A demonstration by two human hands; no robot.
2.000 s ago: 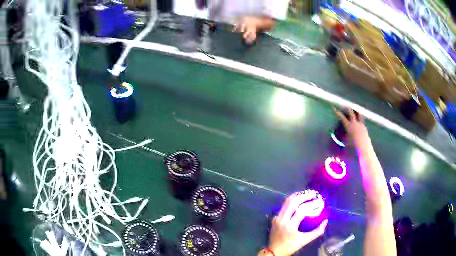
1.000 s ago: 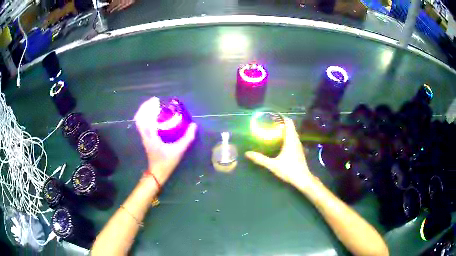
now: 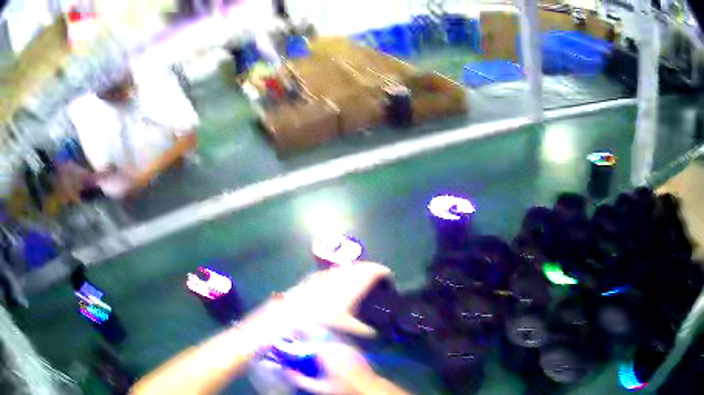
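Observation:
The view is blurred. My left hand [image 3: 351, 289] reaches across from the lower left, its fingers and thumb spread around the near-left edge of the dark speaker cluster, beside a dark unit [image 3: 380, 299]; whether it grips that unit is unclear. My right hand [image 3: 340, 366] is low in the middle, below my left hand, with its fingers on a speaker unit lit blue [image 3: 299, 356]. A white-lit unit [image 3: 337, 248] stands just beyond my left hand, partly hidden by it. A pink-white lit unit [image 3: 210, 284] stands left of it.
Many dark units [image 3: 529, 332] crowd the right, a few glowing. Other lit units stand at mid-right [image 3: 451, 208], far right [image 3: 602, 160] and far left [image 3: 94, 307]. Beyond the pale rail [image 3: 309, 176] are cartons [image 3: 305, 127] and a person in white [image 3: 135, 127]. A white post [image 3: 645, 116] rises at right.
The view has swung right. My left hand has moved from the pink-lit unit to the dark cluster, crossing above my right hand. My right hand is now at a blue-lit unit.

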